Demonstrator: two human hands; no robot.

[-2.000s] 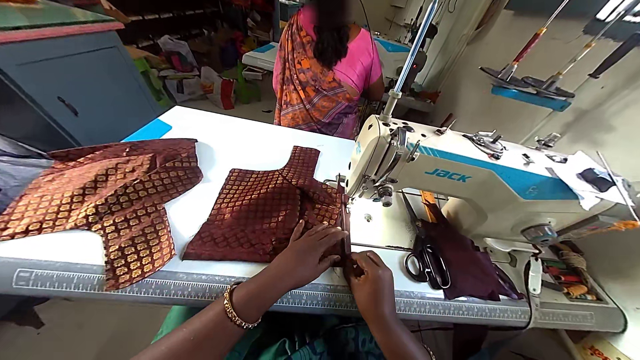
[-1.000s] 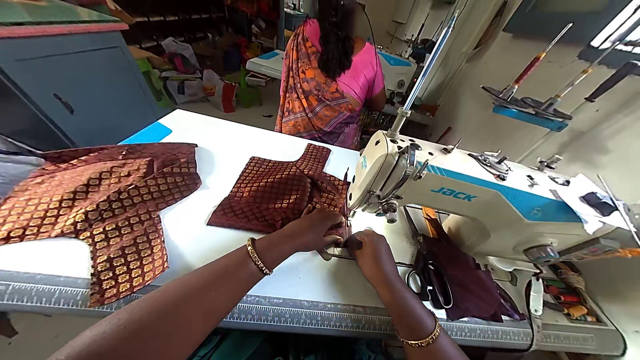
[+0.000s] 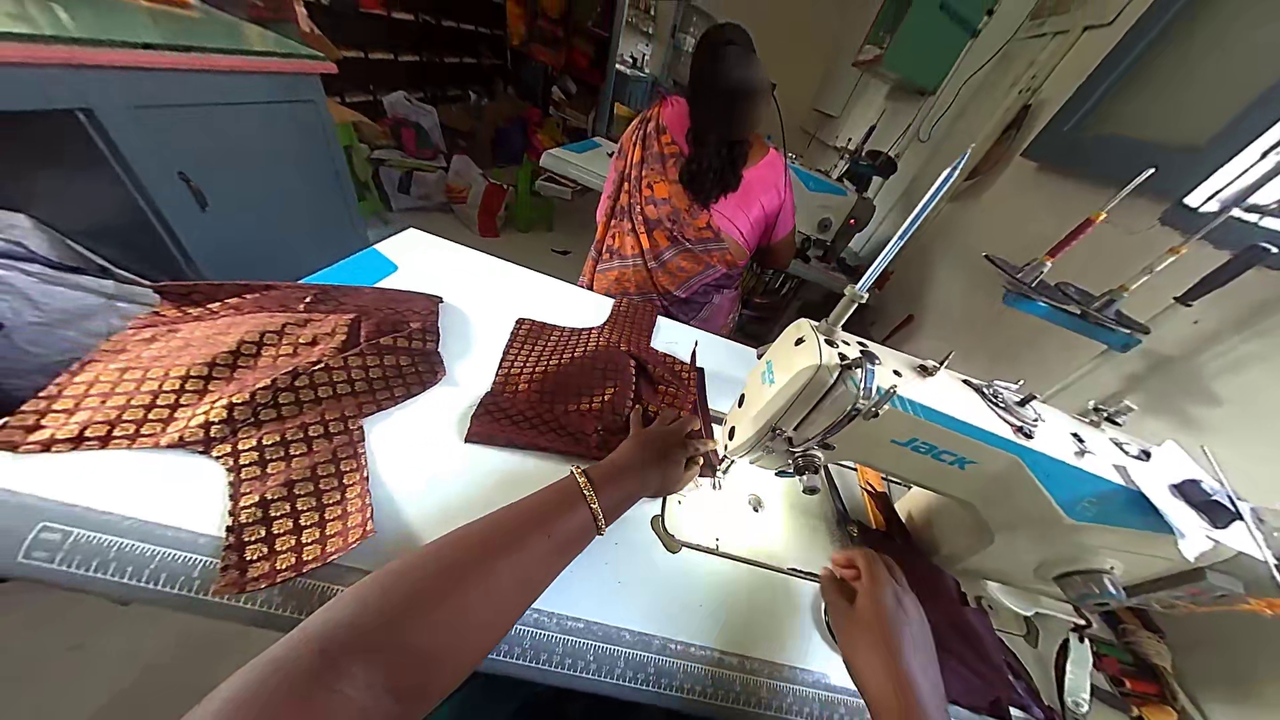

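Observation:
My left hand (image 3: 660,455) lies on the right edge of a maroon and gold brocade garment piece (image 3: 570,390), its fingers on the cloth beside the needle area of a Jack sewing machine (image 3: 930,450). At the right of the machine's bed plate, my right hand (image 3: 875,610) is over the black scissors, which it mostly hides; whether it grips them cannot be told. Dark maroon cloth (image 3: 950,610) lies just beyond that hand, under the machine arm. A second brocade piece (image 3: 290,400) is spread on the left of the white table.
A metal ruler strip (image 3: 640,655) runs along the table's front edge. Grey cloth (image 3: 60,310) lies at the far left, near a blue-grey cabinet (image 3: 250,180). A person (image 3: 690,190) sits ahead, facing away, at another machine. A thread stand (image 3: 1075,300) is at the right.
My right hand has left the cloth at the needle and moved right, to the scissors. My left hand remains on the garment piece, which has shifted away from the table's front edge.

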